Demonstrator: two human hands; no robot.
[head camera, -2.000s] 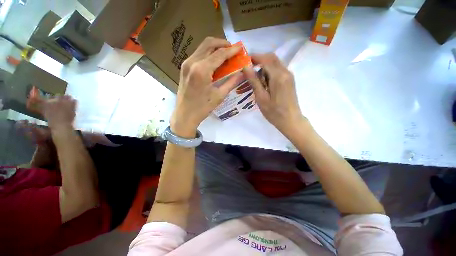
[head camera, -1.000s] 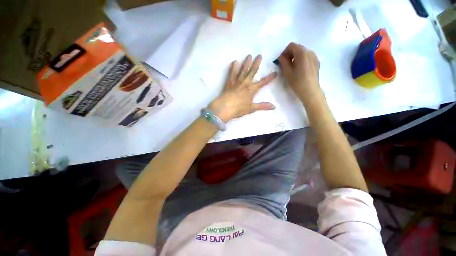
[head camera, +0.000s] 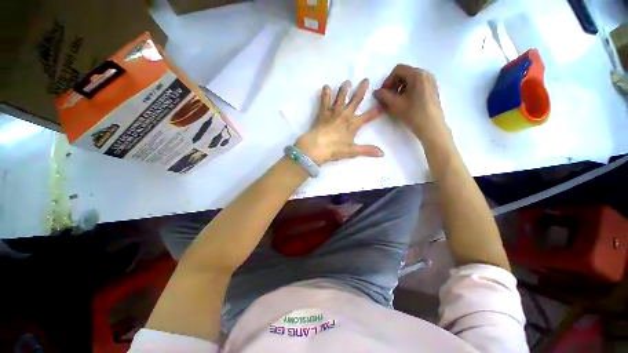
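My left hand (head camera: 339, 128) lies flat with fingers spread on a pale white sheet (head camera: 303, 93), which is hard to tell from the tabletop. My right hand (head camera: 411, 96) is curled at the tip of my left index finger. Its thumb and fingers are pinched together; whatever they may hold is hidden. A retail box (head camera: 155, 114) with an orange top, a black handle and printed sides stands to the left of my hands.
A brown carton (head camera: 41, 62) is at the far left. Folded white paper (head camera: 241, 69) lies behind the box. An orange box (head camera: 313, 15) stands at the back. A blue, red and yellow tape dispenser (head camera: 518, 96) is at right. A red stool (head camera: 585, 238) is below.
The retail box went from both hands to the bench at left. My left hand spread on the sheet. My right hand moved beside it, and a small dark thing at its fingertips no longer shows.
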